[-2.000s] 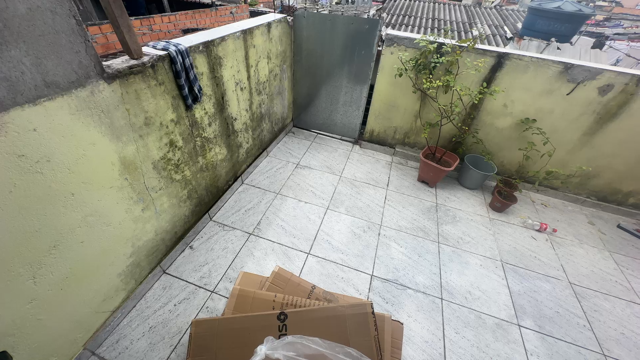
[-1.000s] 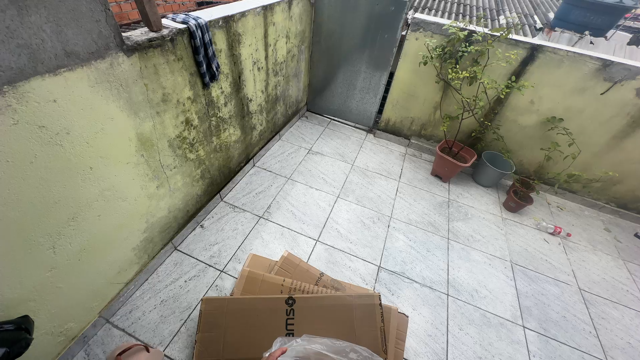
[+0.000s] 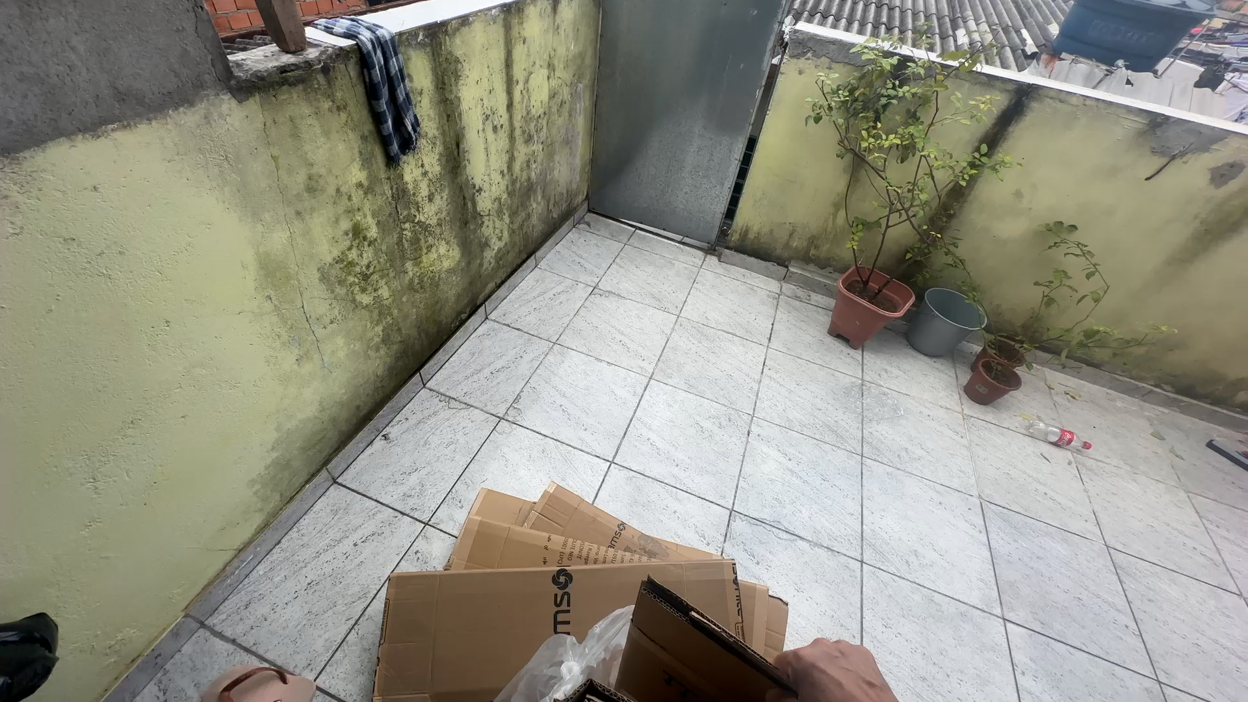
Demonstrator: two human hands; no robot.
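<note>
My right hand [image 3: 834,671] is at the bottom edge, its fingers closed on the edge of a brown cardboard box flap [image 3: 687,648]. Beside that flap, to its left, lies a clear plastic bag [image 3: 570,663]. Both are in front of a stack of flattened cardboard boxes [image 3: 468,624], which bear dark print and rest fanned out near the bottom centre. My left hand is out of the frame.
A foot in a sandal [image 3: 258,685] and a black plastic bag [image 3: 26,655] are at lower left. A mouldy green wall [image 3: 146,292] runs along the left to a metal door [image 3: 678,117]. Potted plants [image 3: 868,307], a grey bucket [image 3: 944,322] and a plastic bottle [image 3: 1058,435] are at right.
My right hand and the cardboard flap have come into view at the bottom. The plastic bag now sits further left against the stack and is partly behind the flap.
</note>
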